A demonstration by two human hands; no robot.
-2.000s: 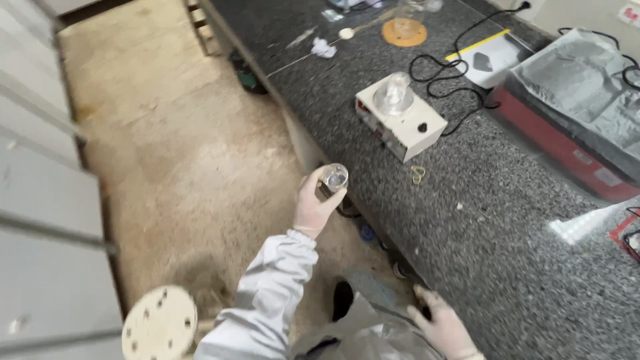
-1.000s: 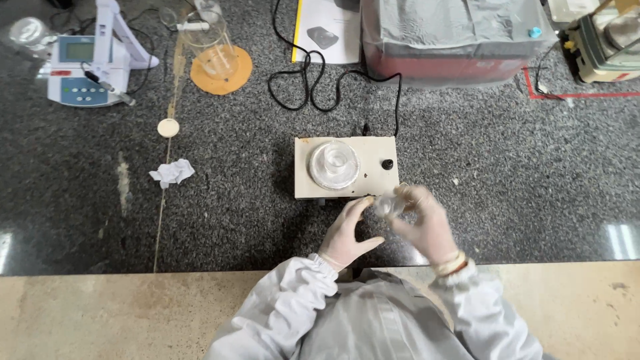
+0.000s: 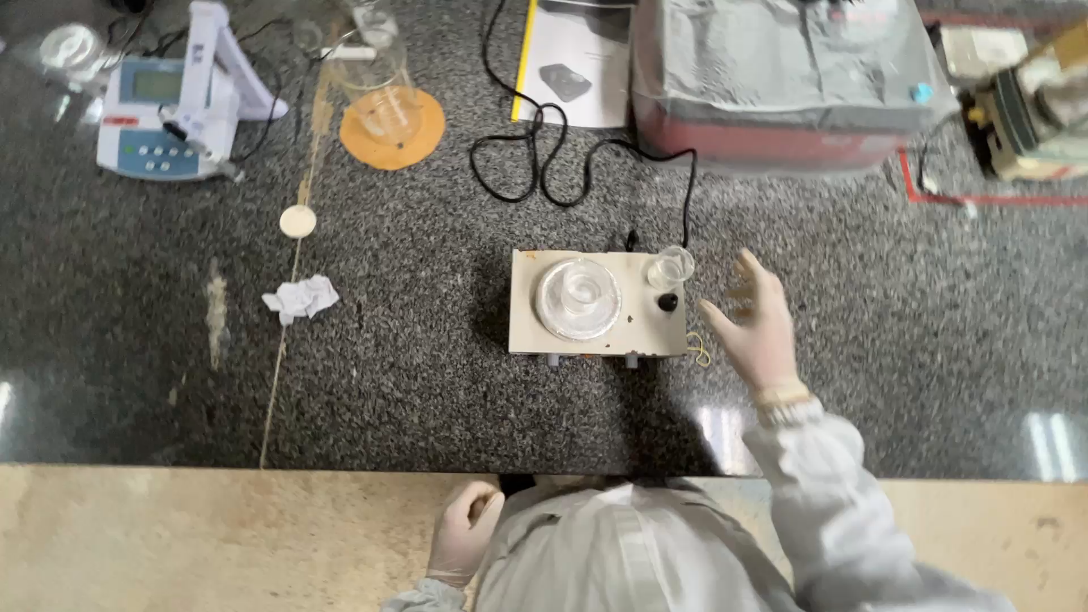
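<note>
My gloved right hand (image 3: pixel 752 319) is held open just right of a cream magnetic stirrer (image 3: pixel 527 327), its fingers apart and holding nothing. A small glass beaker (image 3: pixel 671 267) stands on the stirrer's back right corner, behind the black knob (image 3: pixel 668 303). On the round plate (image 3: pixel 579 327) at the stirrer's left sits another small glass vessel (image 3: pixel 583 287). A yellow rubber band or string (image 3: pixel 699 348) lies at the right front corner. My gloved left hand (image 3: pixel 465 525) is low, in front of the bench edge beside my coat, fingers curled; whether anything is inside cannot be seen.
A blue-and-white bench meter (image 3: pixel 170 119) stands back left, near glassware on an orange disc (image 3: pixel 425 127). Crumpled paper (image 3: pixel 302 297) and a white round cap (image 3: pixel 297 222) lie left. Behind are a black cable (image 3: pixel 586 170), a printed sheet (image 3: pixel 578 93) and a plastic-covered red box (image 3: pixel 765 149).
The small beaker held between my hands a second ago now stands on the stirrer. My right hand has let go and moved right; my left hand has drawn back below the bench edge.
</note>
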